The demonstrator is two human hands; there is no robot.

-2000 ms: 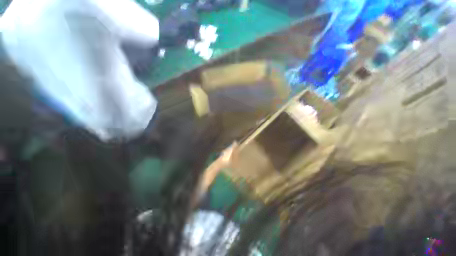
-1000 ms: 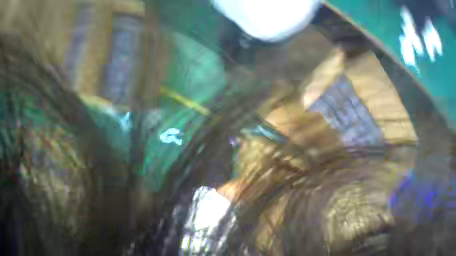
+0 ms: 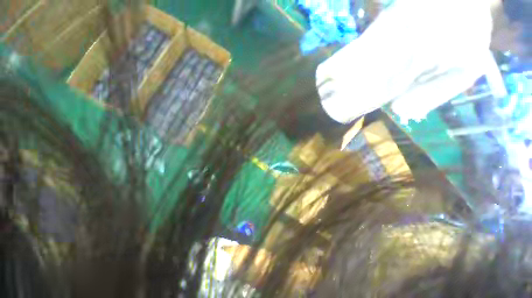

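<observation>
An open brown carton (image 3: pixel 156 71) at the upper left holds tight rows of grey units on both sides of a divider. A smaller open carton (image 3: pixel 392 146), right of centre, also shows grey units. Tan cardboard (image 3: pixel 309 195) lies in front of it, blurred behind dark hair. A white, shiny thing (image 3: pixel 221 259) is at the bottom centre. An orange-tan patch beside it may be a hand, but hair and blur hide its shape. I cannot make out my left hand or my right hand for certain, nor any grip.
A large white rounded shape (image 3: pixel 402 64) hangs over the upper right; I cannot tell what it is. Blue crumpled plastic (image 3: pixel 329 26) is behind it. Green mat (image 3: pixel 248 195) lies between the cartons. A small blue item (image 3: pixel 245 228) is near the bottom centre. Dark hair crosses the view.
The view has swung, bringing the two-compartment carton further into sight at the upper left. The smaller carton sits lower and further left than a second ago, and the white shape shows larger at the upper right.
</observation>
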